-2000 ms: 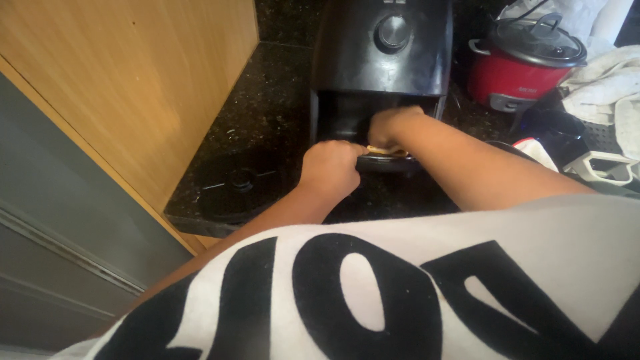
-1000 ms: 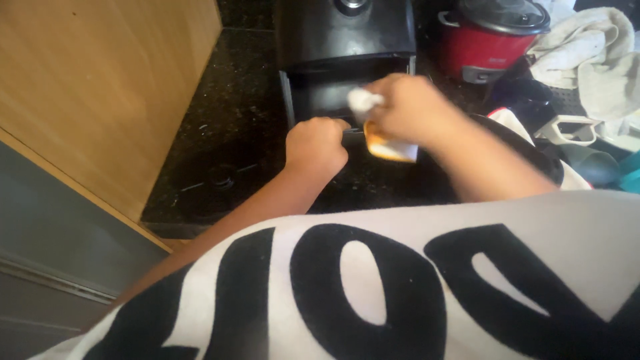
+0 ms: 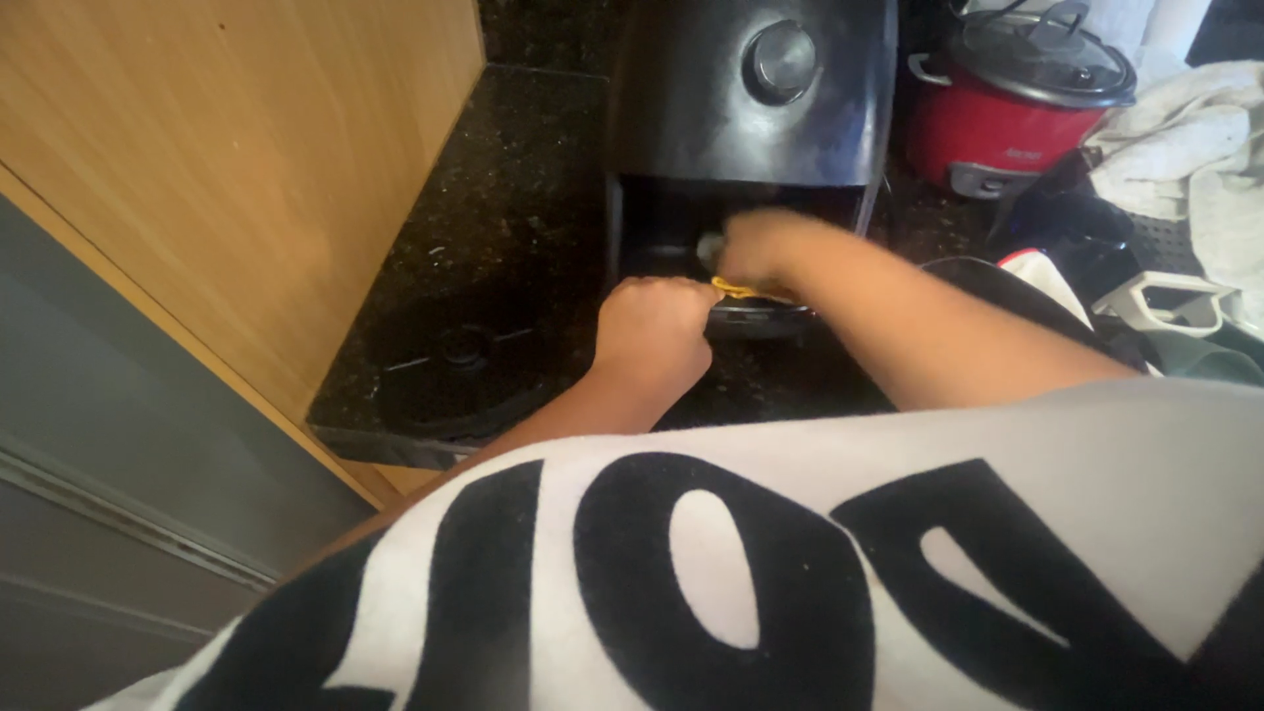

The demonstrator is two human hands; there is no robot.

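A black air fryer (image 3: 731,109) with a round knob stands in front of me, and its front cavity is exposed. My left hand (image 3: 657,331) is closed at the lower front edge of that cavity, at the left end of a yellow-edged cloth or sponge (image 3: 743,288); what its fingers grip cannot be told. My right hand (image 3: 765,252), blurred, reaches into the opening with a small pale thing (image 3: 709,249) at its fingertips, perhaps part of a cloth. The yellow-edged piece lies just under this hand.
A red rice cooker (image 3: 997,133) with a glass lid stands right of the air fryer. Beyond it are a pale towel (image 3: 1175,148) and a white plastic piece (image 3: 1170,301). A round black part (image 3: 464,351) lies on the dark stone counter at left, beside a wooden panel (image 3: 257,148).
My right hand, one second ago outside the opening with a white and orange piece, is back at the cavity. My left hand stays at its front edge.
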